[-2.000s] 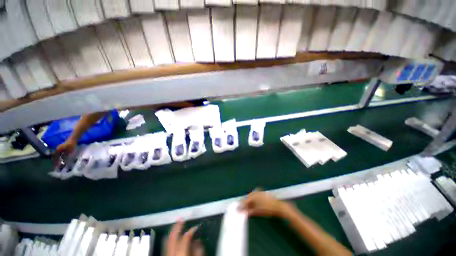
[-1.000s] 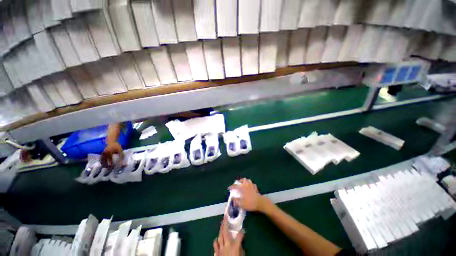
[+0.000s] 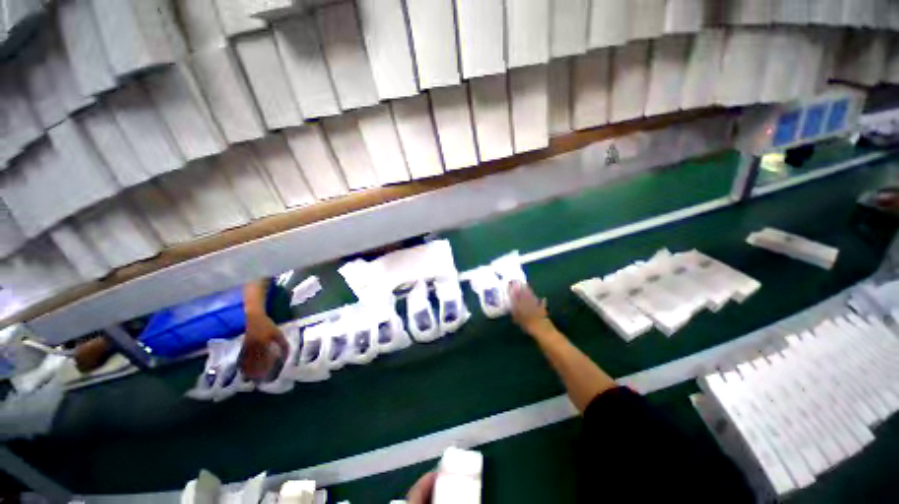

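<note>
My left hand (image 3: 422, 488) is at the bottom edge, mostly cut off, holding a white unit box (image 3: 460, 476) that is also cut off. My right hand (image 3: 529, 307) is stretched over the green belt, its fingertips on the rightmost bagged device (image 3: 509, 268); whether they grip it is hidden. Another bagged device (image 3: 489, 293) lies just left of it. More bagged devices (image 3: 424, 313) lie in a row further left, dark shapes showing through whitish bags.
Another person's hand (image 3: 262, 349) is over the row's left part, near a blue bin (image 3: 197, 323). Packed boxes (image 3: 670, 285) lie on the belt at right. A box stack (image 3: 798, 394) stands near right, open boxes (image 3: 251, 490) near left. Shelf stock (image 3: 394, 138) hangs overhead.
My hands were together on a bagged device over the near bench. My right hand has moved out to the row; my left holds a box. The packed group on the belt looks wider.
</note>
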